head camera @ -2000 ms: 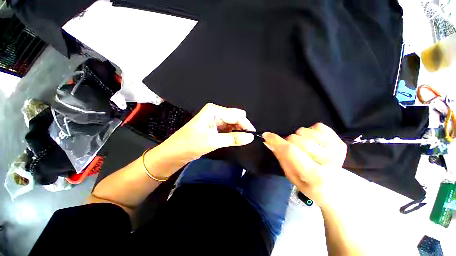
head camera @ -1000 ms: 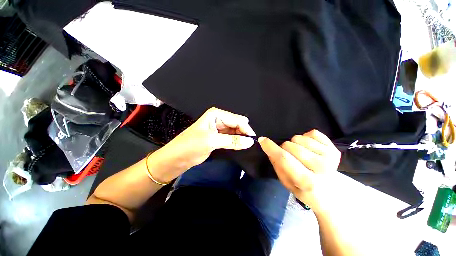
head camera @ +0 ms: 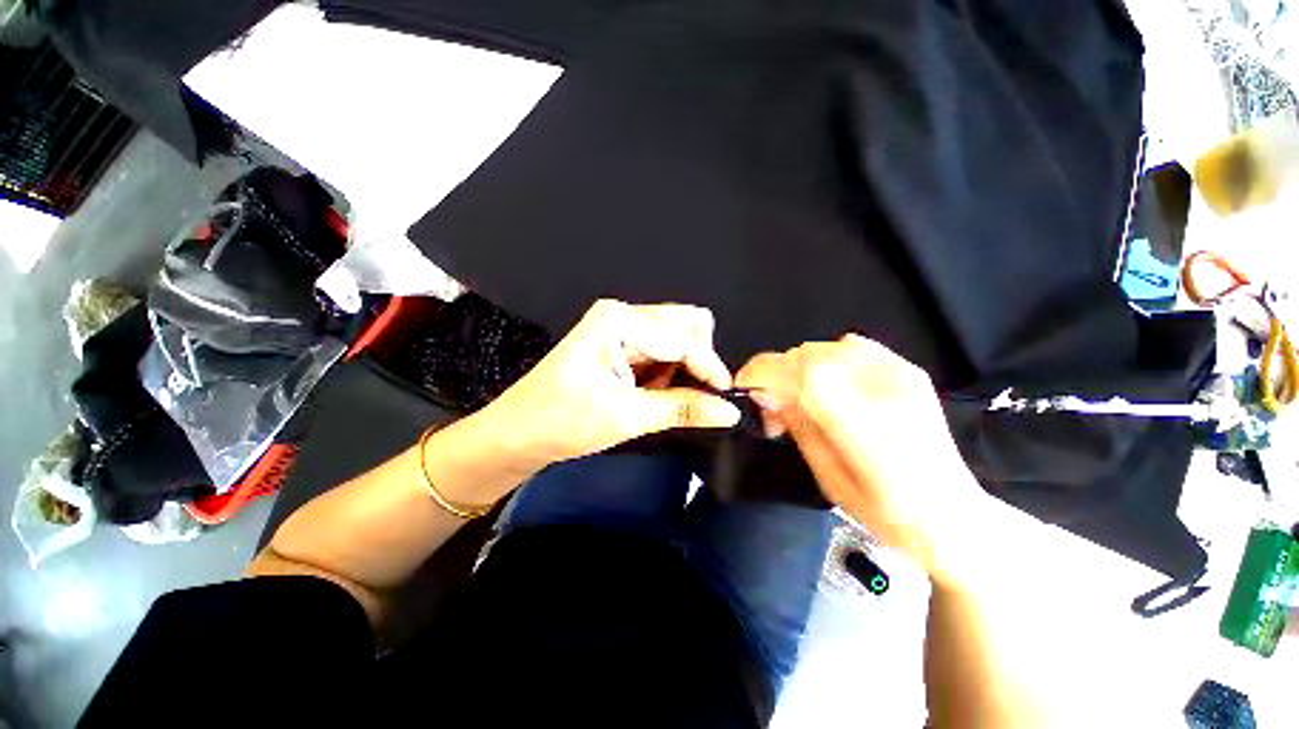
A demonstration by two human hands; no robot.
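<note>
The black garment (head camera: 684,185) is spread over the white table, its near edge over my lap. My left hand (head camera: 627,378) pinches a narrow fold of the garment's edge between thumb and fingers. My right hand (head camera: 848,420) is right beside it, its thumb and fingertips closed at the same fold and almost touching the left fingertips. A needle and thread cannot be made out between the fingers.
A white strip (head camera: 1097,407) lies across the cloth at right. Orange-handled scissors (head camera: 1275,363), a dark smartphone (head camera: 1165,214), a yellow round object (head camera: 1237,174), a green box (head camera: 1261,591) and a dark blue object (head camera: 1221,705) are at right. A red-rimmed basket (head camera: 378,328) stands left of my lap.
My right hand has turned and its fingers have closed over the fold beside the left fingertips. The small black item with a green ring shows again below it. My left hand has barely moved.
</note>
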